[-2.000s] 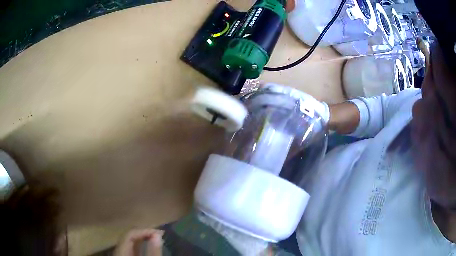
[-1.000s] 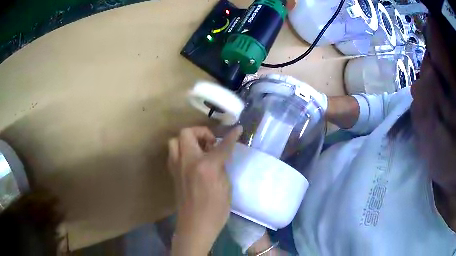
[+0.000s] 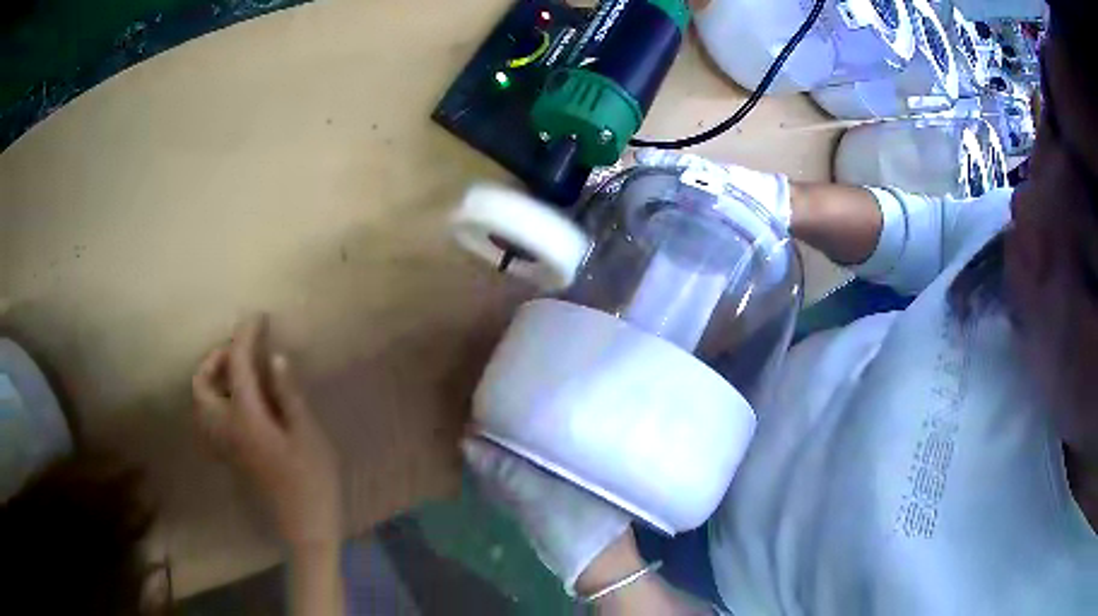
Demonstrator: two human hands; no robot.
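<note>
My left hand (image 3: pixel 271 439) is bare and empty, fingers apart, above the bench at lower left. My right hand is not in view. A clear-bodied humidifier unit (image 3: pixel 620 409), with its white base toward me and a white centre tube inside, is held tilted by the neighbouring worker's two gloved hands. A blurred white disc (image 3: pixel 520 235) with a thin dark bit stands by the unit's upper left. The black and green electric screwdriver (image 3: pixel 608 90) lies on a flat black controller (image 3: pixel 488 90) with small lights.
The brown bench surface (image 3: pixel 217 144) has a curved far edge. Several clear and white units (image 3: pixel 897 157) stand at upper right, near a black cord (image 3: pixel 735 120). A pale rounded object (image 3: pixel 27 415) is at the left edge, above a dark shape. The neighbour's torso fills the right.
My left hand came in from the bottom beside the disc and unit, then moved left, away from them. The neighbour's lower gloved hand and the unit's base have shifted slightly up.
</note>
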